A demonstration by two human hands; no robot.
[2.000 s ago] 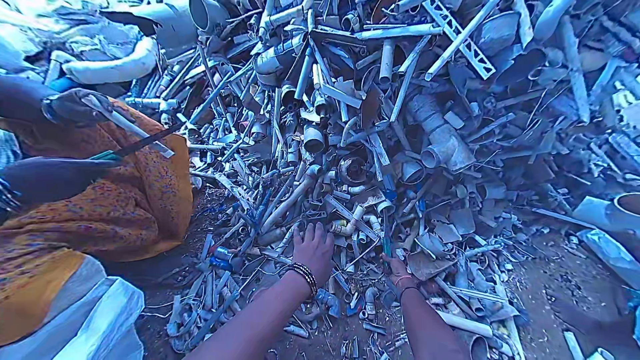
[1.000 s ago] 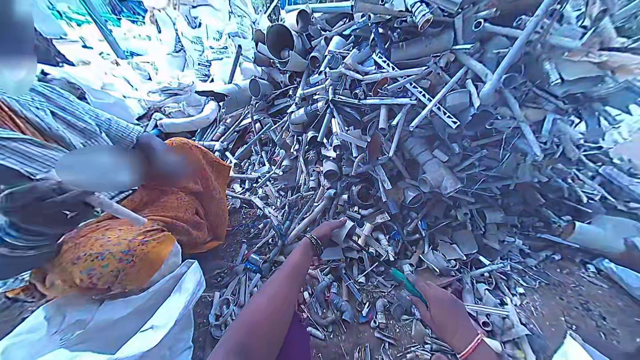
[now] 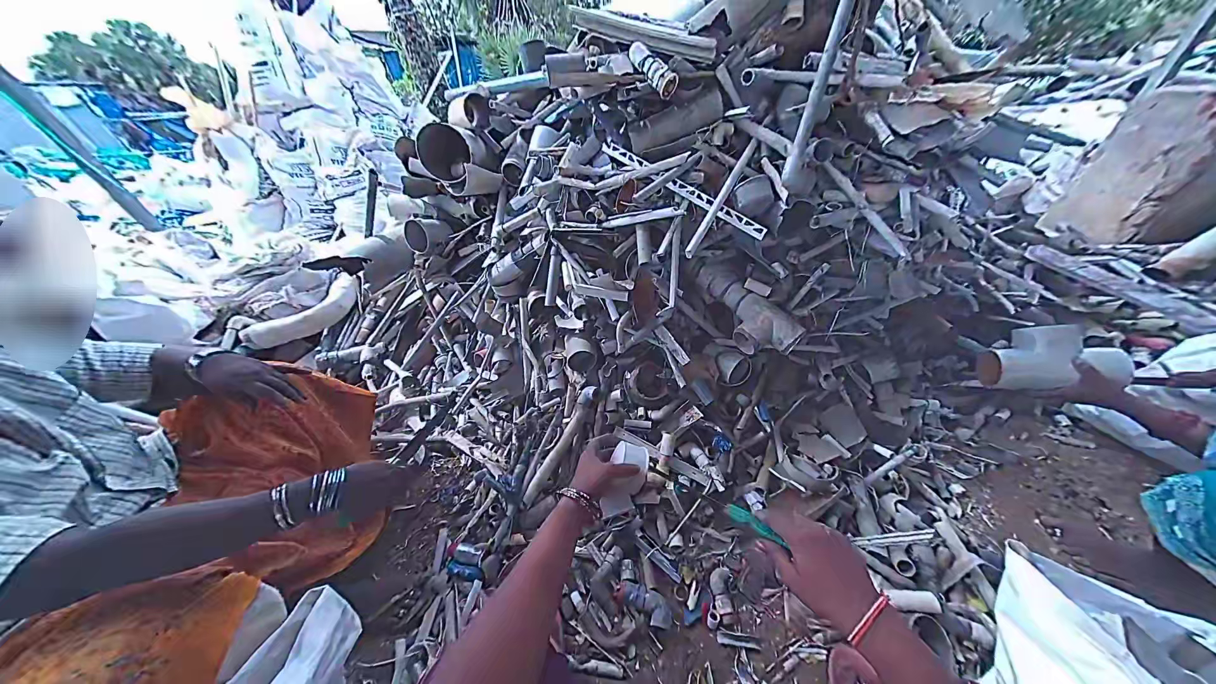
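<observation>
At the foot of a large heap of scrap plastic pipes (image 3: pixel 665 313), my left hand (image 3: pixel 603 472) grips a short white pipe fitting (image 3: pixel 629 461) near the middle of the view. To its right, my right hand (image 3: pixel 819 560) holds a green-handled tool (image 3: pixel 757 527); its working end cannot be made out. Loose elbows, tees and broken pipe pieces lie around and below both hands, among them a grey pipe fitting (image 3: pixel 646 603).
A person in a striped shirt (image 3: pixel 57 427) sits close on the left, an orange cloth (image 3: pixel 275 456) over the lap. At right another person's hand (image 3: pixel 1092 385) holds a wide white pipe tee (image 3: pixel 1035 359). A white sack (image 3: pixel 1092 608) lies at lower right.
The view has tilted up considerably. My left hand, open on the heap two seconds ago, now has a white fitting in it. The green tool stays in my right hand.
</observation>
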